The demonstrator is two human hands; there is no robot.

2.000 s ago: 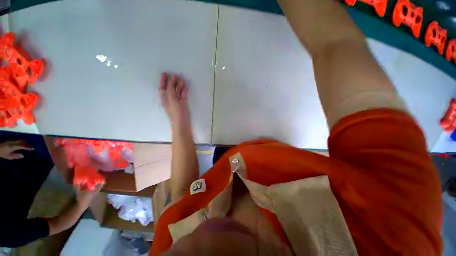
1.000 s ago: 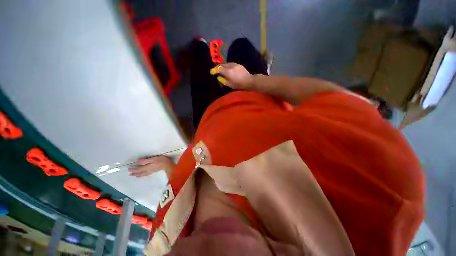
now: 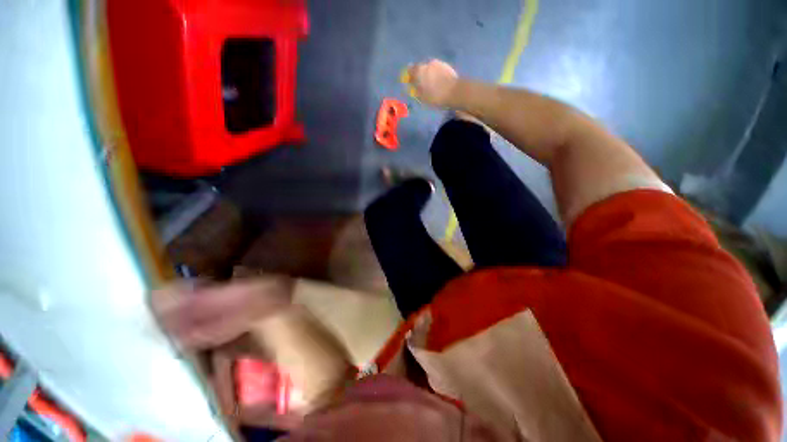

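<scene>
An orange-red controller shell shows low over the grey floor, left of my right hand and apart from it; it seems to lie on the floor. My right hand is out ahead at the end of the stretched arm, fingers curled, with yellow patches at the fingertips. Whether it grips anything is hidden. My left hand is blurred, flat at the edge of the white bench, with nothing seen in it.
A red plastic stool stands beside the bench at upper left. An open brown carton and a blurred orange-red item are near my left arm. Orange shells show at the lower left, beside a grey bar. My legs stand in the middle.
The view has swung from the bench to the floor. My right hand has reached further out and now shows beside the shell. My left hand has moved from the bench top to its edge.
</scene>
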